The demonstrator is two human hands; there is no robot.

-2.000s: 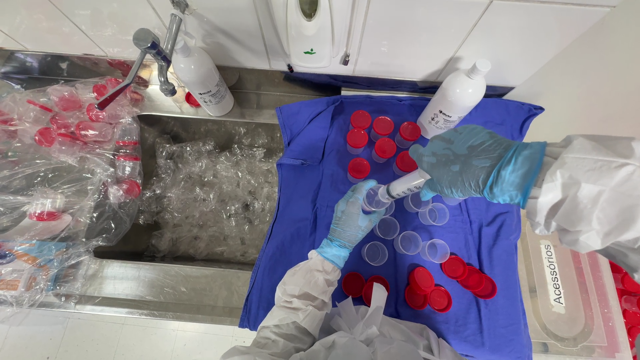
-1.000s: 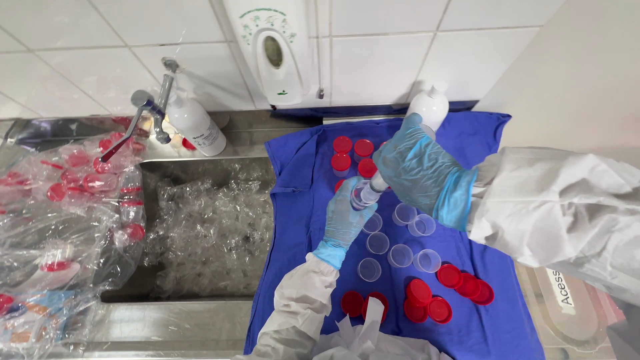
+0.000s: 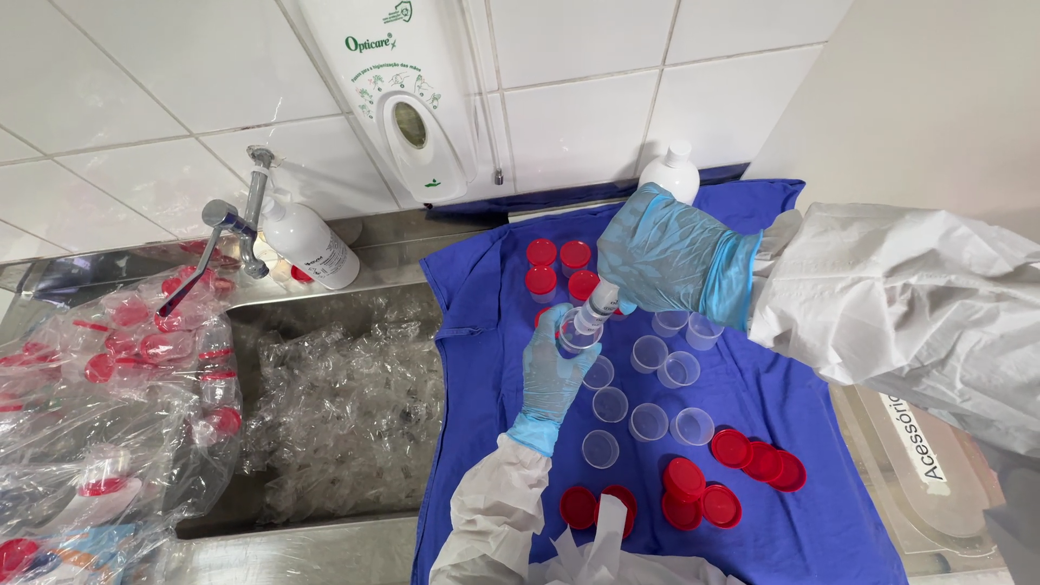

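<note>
My left hand (image 3: 555,370), in a blue glove, holds a clear plastic cup (image 3: 578,329) above a blue cloth (image 3: 504,455). In my gloved right hand (image 3: 678,260) is a clear syringe-like cylinder (image 3: 600,305) with printed marks, tilted down, its lower end at the cup's mouth; my palm hides its upper part. Several uncapped clear cups (image 3: 649,422) stand on the cloth below my hands. Cups with red screw lids (image 3: 541,280) stand behind my left hand. Loose red lids (image 3: 683,479) lie near the cloth's front.
Left of the cloth, a steel sink (image 3: 349,520) holds crumpled clear plastic (image 3: 341,422). Plastic bags with red-lidded cups (image 3: 154,349) lie beside it, under a tap (image 3: 219,215). White bottles (image 3: 313,244) (image 3: 673,172) stand at the back, below a wall dispenser (image 3: 414,122). A lidded box (image 3: 934,471) sits at right.
The view has tilted up toward the wall. My hands keep hold of the cup and the cylinder, close together, throughout.
</note>
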